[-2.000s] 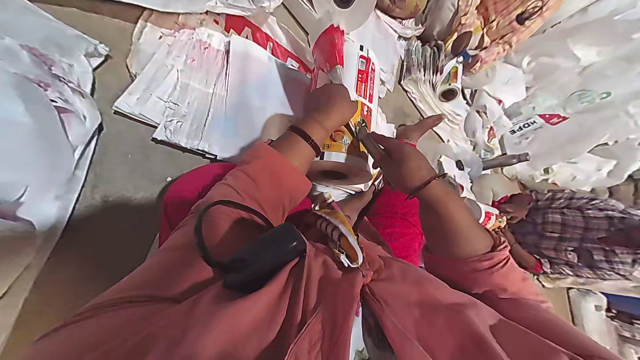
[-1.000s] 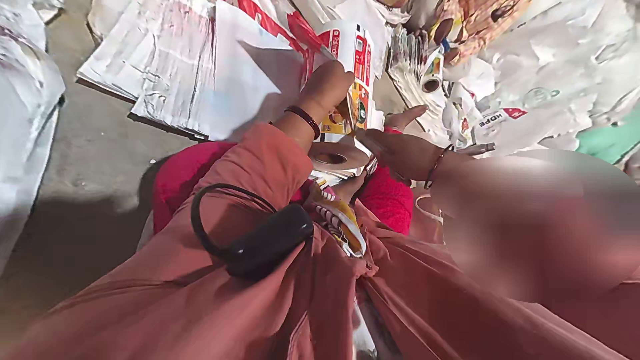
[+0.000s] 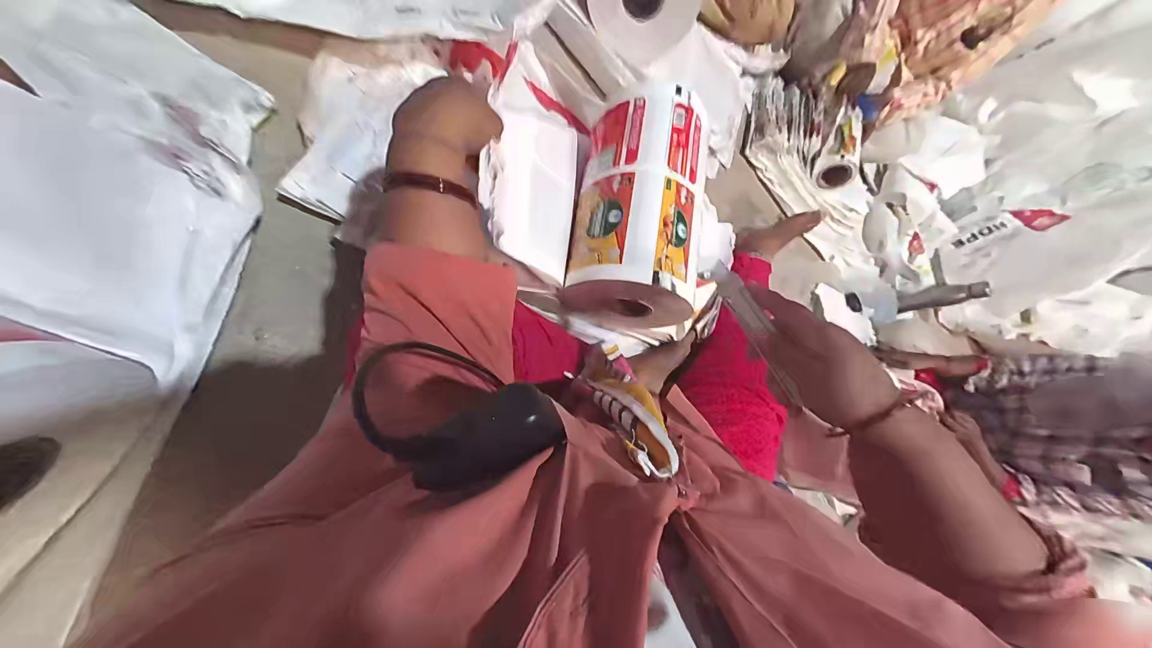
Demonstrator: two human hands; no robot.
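Observation:
A roll of printed plastic film [image 3: 630, 207], white with red and orange panels, lies between my knees, its cardboard core end towards me. My left hand [image 3: 441, 121] is at the upper left of the roll, its fingers curled on the edge of a white film layer [image 3: 535, 193] that is folded out beside the roll. To the roll's right, my right hand [image 3: 801, 351] holds a thin, flat grey blade-like tool [image 3: 756, 328], which is blurred. The tool's tip is close to the roll's lower right edge. The curled left fingertips are partly hidden.
Stacked white film sheets [image 3: 333, 126] lie at the left, near a large white sack [image 3: 117, 207]. Another roll [image 3: 643, 22] stands beyond. A small roll [image 3: 835, 171], film scraps and a white sack with writing [image 3: 1026, 225] are at the right, beside a person in checked cloth [image 3: 1035, 405].
My left hand has moved left, away from the printed roll, and white film now lies folded out beside it. More of the roll's printed side shows. My right hand is lower and farther from the roll.

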